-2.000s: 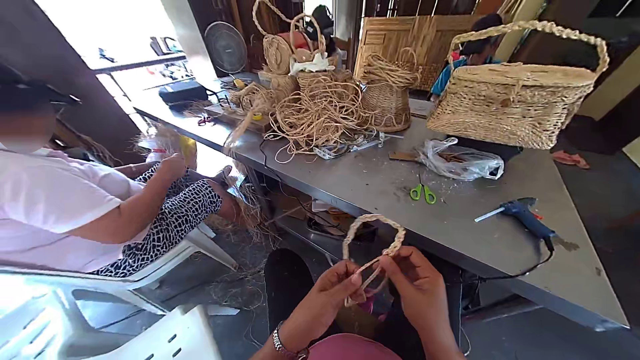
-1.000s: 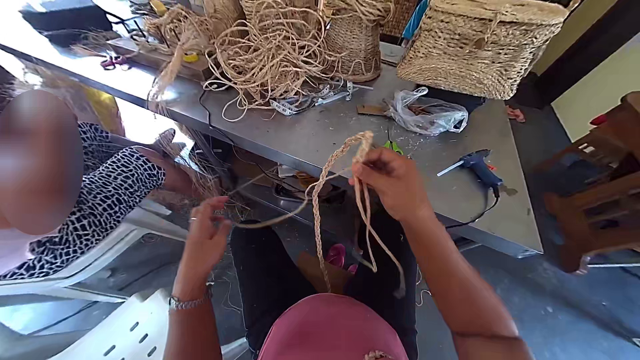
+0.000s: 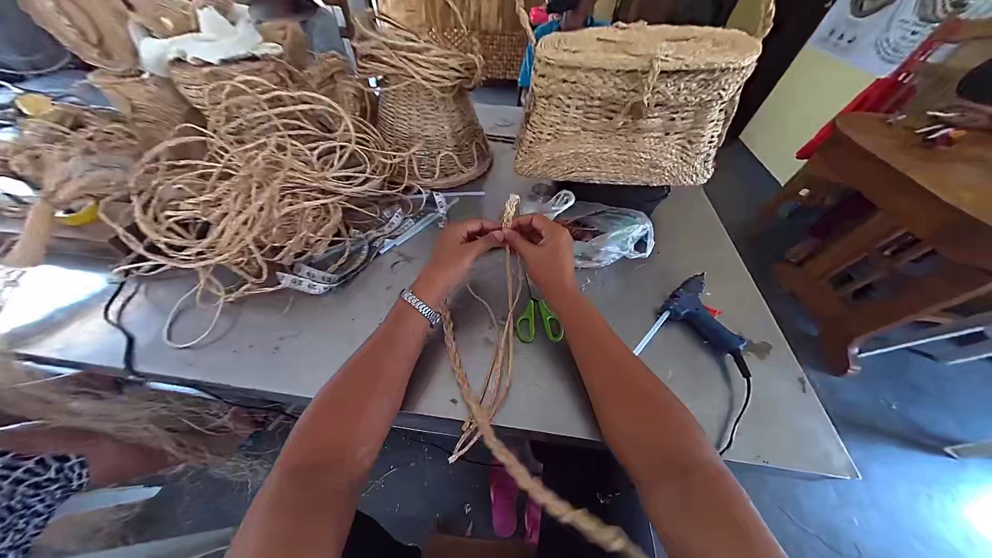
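A braided cord of natural fibre is pinched upright between the fingertips of both hands above the grey table. My left hand, with a metal-band watch or bracelet at the wrist, grips it from the left. My right hand grips the same spot from the right. Loose strands hang below the fingers, and a long braid runs down toward the camera. Green-handled scissors lie on the table beside my right wrist, their blades partly hidden.
A heap of fibre cord and a tape measure lie left. Behind stand a round woven basket and a lidded woven basket. A plastic bag and a corded glue gun are right; a person's patterned clothing shows lower left.
Both hands have come together over the table on the braid; one second ago they were apart, my right hand holding the braid up. The view has shifted closer to the table.
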